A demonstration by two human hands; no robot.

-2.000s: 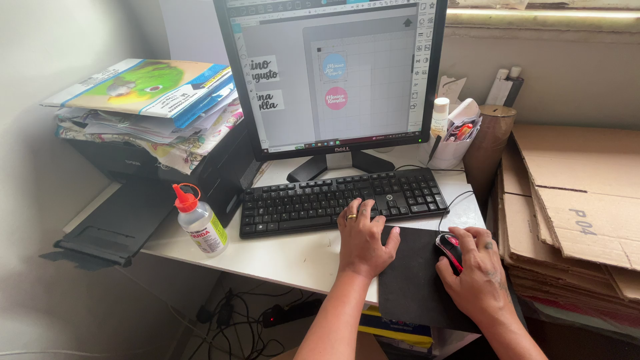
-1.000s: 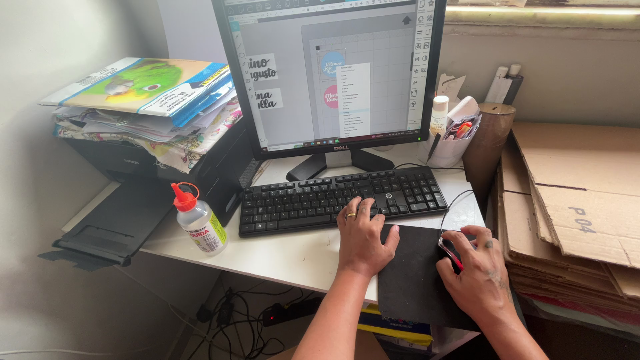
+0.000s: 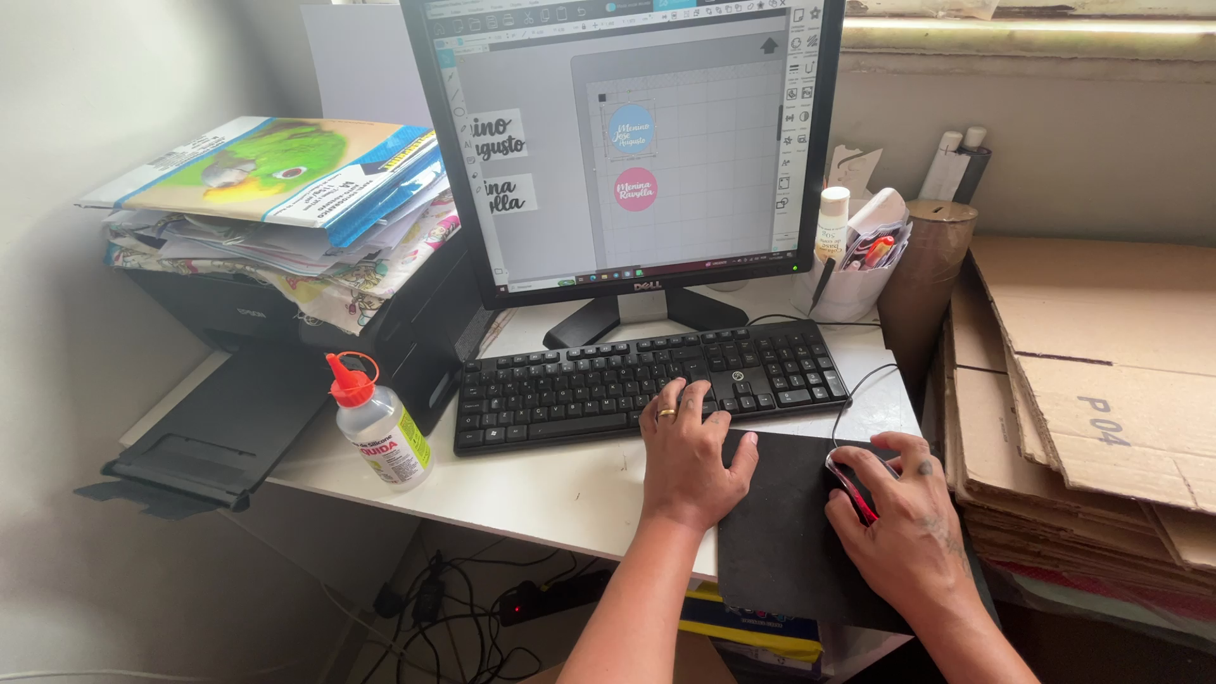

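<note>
My left hand [image 3: 695, 458] rests with its fingertips on the right part of a black keyboard [image 3: 560, 388], a ring on one finger. My right hand [image 3: 902, 518] is closed over a black and red computer mouse [image 3: 860, 489], which sits on a black mouse pad [image 3: 779, 551]. Behind the keyboard stands a Dell monitor [image 3: 703, 218]. Its screen shows a design program with a blue circle above a pink one, both lettered, and black script lettering at the left. A small selection frame surrounds the blue circle.
A red-capped silicone glue bottle [image 3: 385, 432] stands left of the keyboard. Further left, a black Epson printer [image 3: 285, 332] carries papers and a parrot-covered paper pack [image 3: 256, 171]. A pen cup [image 3: 848, 280], a cardboard tube [image 3: 926, 256] and stacked cardboard [image 3: 1111, 361] are at the right. Cables [image 3: 446, 608] hang below.
The menu open over the circles on the screen one second ago is gone. Both hands have stayed in about the same places.
</note>
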